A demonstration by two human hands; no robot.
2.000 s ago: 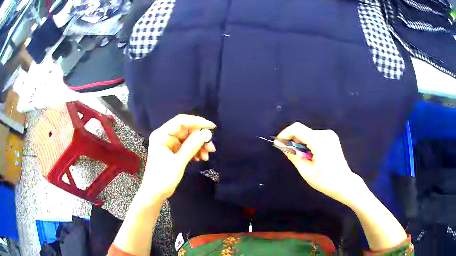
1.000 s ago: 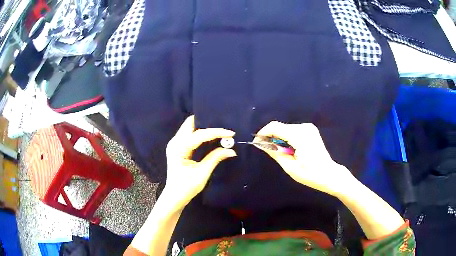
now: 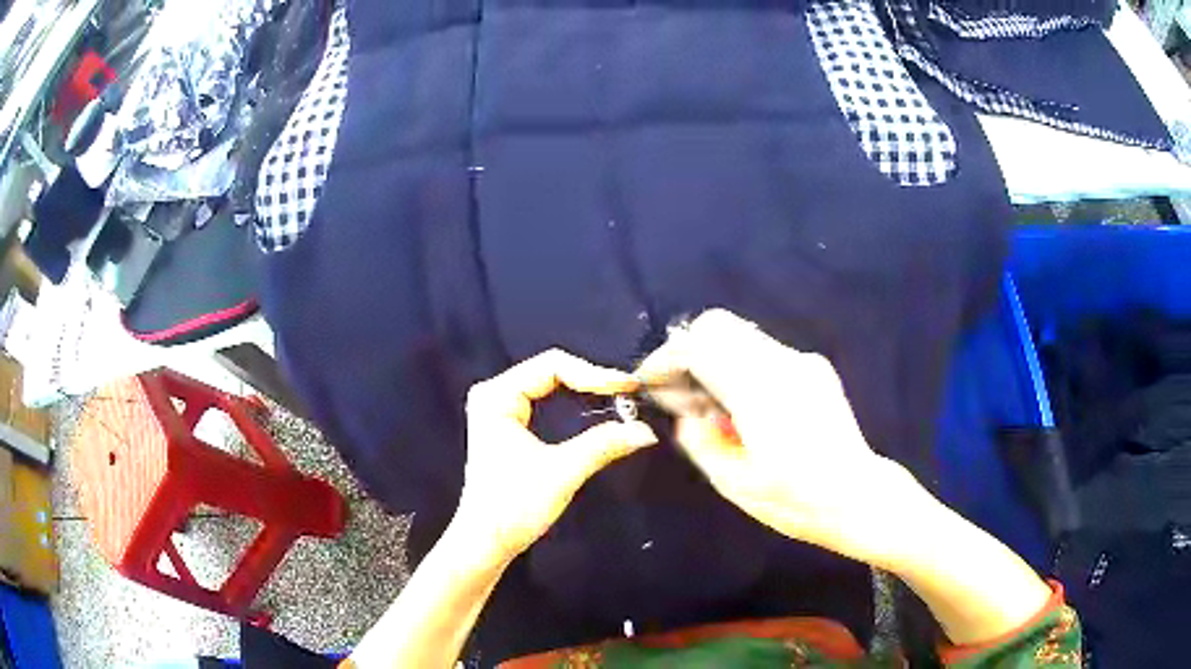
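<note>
The navy garment (image 3: 562, 248) spreads over my lap and the table, with checked lining at both armholes. My left hand (image 3: 536, 438) holds a small round button (image 3: 627, 409) between thumb and forefinger, above the cloth. The needle (image 3: 597, 413) shows as a thin bright line on the left side of the button. My right hand (image 3: 771, 425) is close against the button's right side, its fingers curled and partly blurred. A reddish part of the snips (image 3: 726, 426) shows in my right palm. The thread cannot be made out.
A red stool (image 3: 196, 484) stands on the speckled floor at left. A crumpled clear bag (image 3: 183, 98) and a dark cloth with a red edge (image 3: 196, 281) lie at upper left. Checked-edged garments (image 3: 1032, 79) lie at upper right. A blue crate (image 3: 1097, 261) with dark garments is at right.
Both hands have come together at the button, my right hand moving left. The needle now shows on the button's left side. The garment sits slightly lower and further left in view.
</note>
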